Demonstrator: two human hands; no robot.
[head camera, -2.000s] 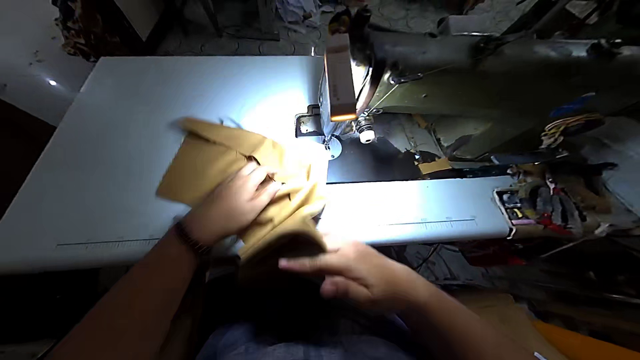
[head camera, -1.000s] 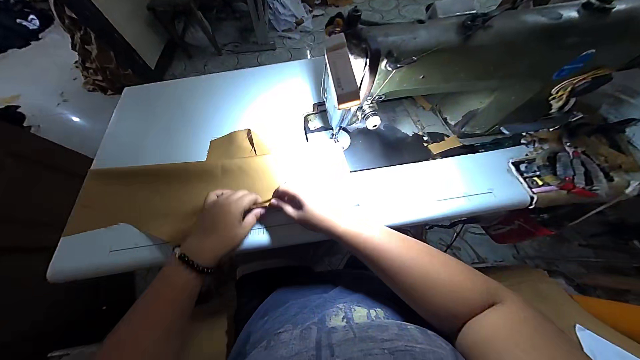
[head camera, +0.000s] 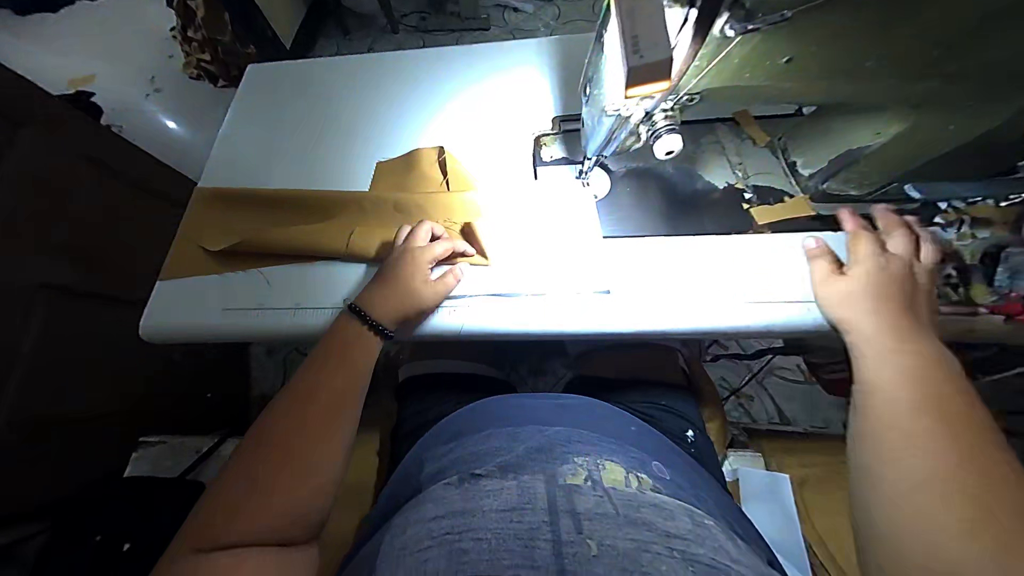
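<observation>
Tan fabric (head camera: 296, 220) lies folded on the left half of the white sewing table (head camera: 304, 120), with frayed threads at its edges. My left hand (head camera: 420, 272), a black bead bracelet at its wrist, rests on the fabric's right end with the fingers bent; whether it pinches the cloth is unclear. Over the table's right part, near its front edge, my right hand (head camera: 876, 272) has its fingers spread and holds nothing. The needle area of the sewing machine (head camera: 592, 172) stands to the right of the fabric, lit by a bright lamp; no cloth lies under the needle.
The green machine arm (head camera: 880, 88) crosses the upper right. Tan scraps (head camera: 782, 210) lie on its dark bed. Beyond my right hand is a cluttered tray of small tools, including something red (head camera: 1010, 308). A ruler scale (head camera: 280, 310) runs along the table's front edge.
My right hand has left the fabric and moved to the right. My left hand stays at the fabric's right end. Two seconds ago the fabric was bunched up between both hands; it now lies flatter.
</observation>
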